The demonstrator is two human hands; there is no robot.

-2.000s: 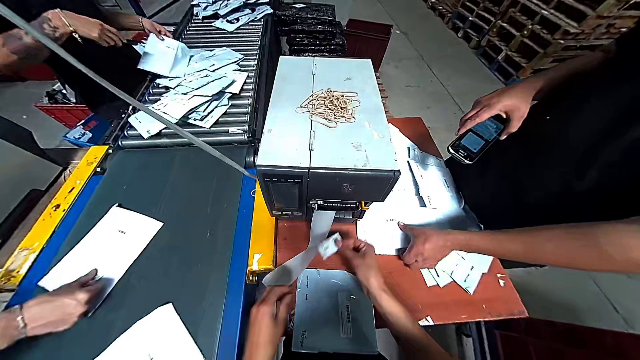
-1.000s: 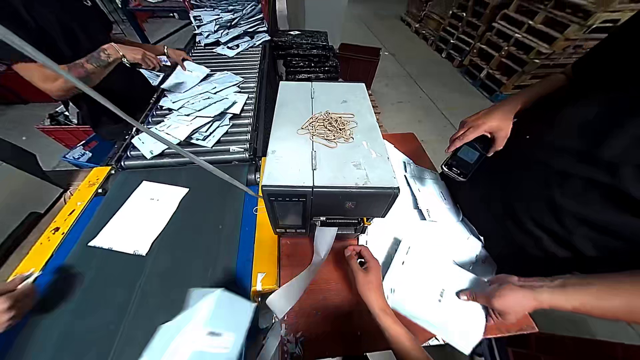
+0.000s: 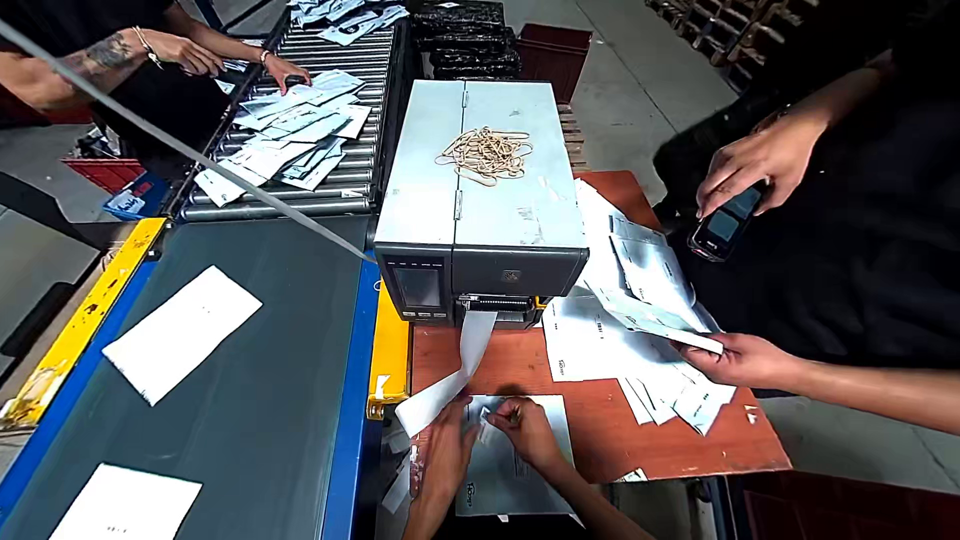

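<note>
A pale mailing envelope (image 3: pixel 536 480) lies at the table's near edge, under both my hands. My right hand (image 3: pixel 526 431) pinches a small label (image 3: pixel 486 427) over its upper part. My left hand (image 3: pixel 448 446) rests along the envelope's left side, fingers near the label; whether it grips anything is unclear. Just above it hangs a strip of backing paper (image 3: pixel 435 401) from the grey label printer (image 3: pixel 480 225). A heap of rubber bands (image 3: pixel 486 155) sits on the printer's lid.
A co-worker at right holds a handheld scanner (image 3: pixel 724 225) and envelopes (image 3: pixel 652 315) over the wooden table (image 3: pixel 517 360). At left, a conveyor belt (image 3: pixel 277 375) carries two envelopes. Another person touches mailers (image 3: pixel 300 127) on rollers. A yellow bracket (image 3: pixel 390 352) stands beside the table.
Both my hands are now over an envelope at the near edge; one second ago only my right hand showed plainly, with no envelope there. The co-worker's lower hand has lifted envelopes. Envelopes on the belt have shifted.
</note>
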